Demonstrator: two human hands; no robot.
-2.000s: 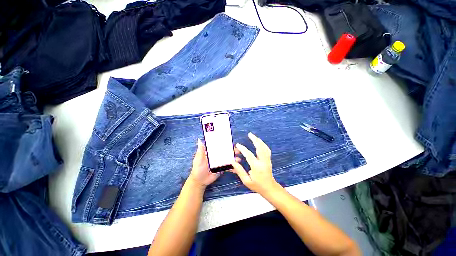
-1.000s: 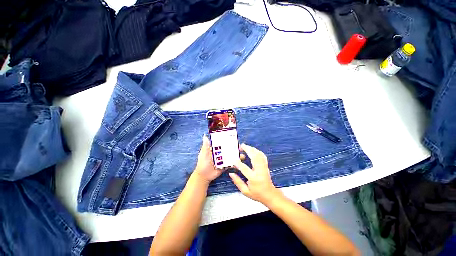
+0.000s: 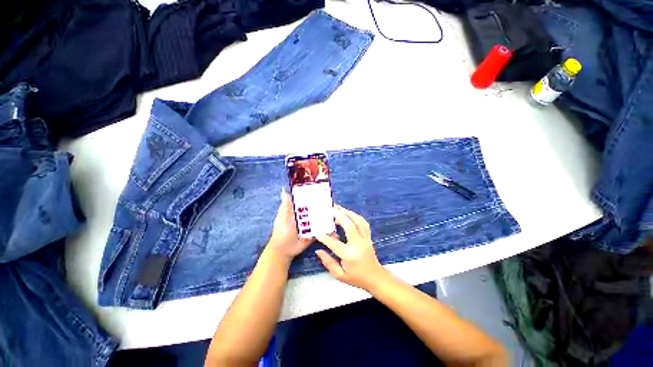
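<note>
My left hand [image 3: 285, 233] holds the smartphone [image 3: 311, 197] upright over the jeans; its lit screen shows a red picture at the top and small pictures below. My right hand [image 3: 351, 247] is at the phone's lower right edge, fingers bent, thumb low; whether it grips the phone cannot be told. The blue jeans [image 3: 401, 193] with dark motifs lie spread on the table, waistband at left, one leg reaching right, the other angled to the back. Thread snips [image 3: 452, 186] lie on the right leg near its hem.
The white table [image 3: 401, 107] has a red thread cone [image 3: 492, 67] and a yellow-capped bottle [image 3: 555, 82] at back right, and a cable [image 3: 406, 40] at the back. Black garments [image 3: 79, 64] are heaped back left. More jeans lie at left [image 3: 36, 201] and right [image 3: 630, 158].
The phone screen has changed from mostly white to a red picture above small ones. My right hand's fingers have drawn in from spread to bent near the phone's lower edge. The view has shifted slightly.
</note>
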